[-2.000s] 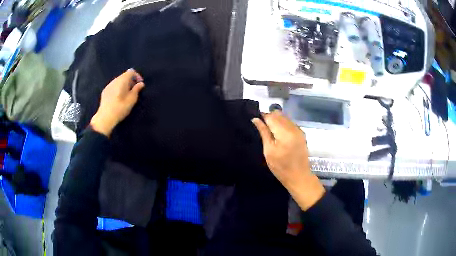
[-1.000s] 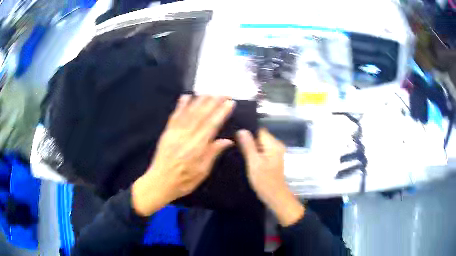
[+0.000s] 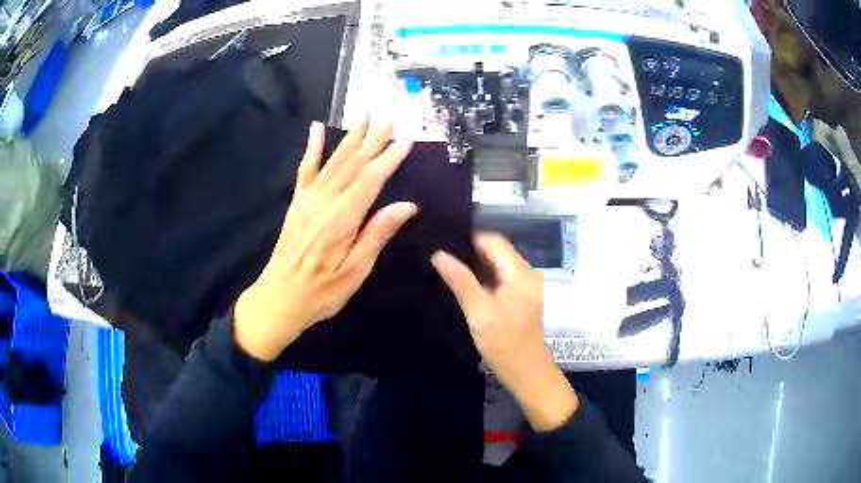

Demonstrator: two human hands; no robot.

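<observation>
A large black garment body (image 3: 189, 198) is spread over the left of the table and hangs over its front edge. Its straight right edge lies beside the presser foot and needle area (image 3: 461, 141) of the overlock machine (image 3: 566, 104). My left hand (image 3: 330, 236) lies on the fabric with its fingers spread, left of the needle area. My right hand (image 3: 505, 316) is at the fabric's right edge, below the needle area, pinching the edge between thumb and fingers. The fingertips are partly hidden by the fabric.
A control panel (image 3: 689, 99) is at the right of the head, a yellow warning label (image 3: 571, 171) beside the needle area. The trimmings opening (image 3: 548, 241) is right of my right hand. A black strap-like piece (image 3: 664, 274) lies further right. A blue crate (image 3: 295, 408) is beneath the table.
My left hand moved right across the fabric to beside the needle area. The fabric's right edge moved up to the presser foot. My right hand stays on that edge. The view has also shifted.
</observation>
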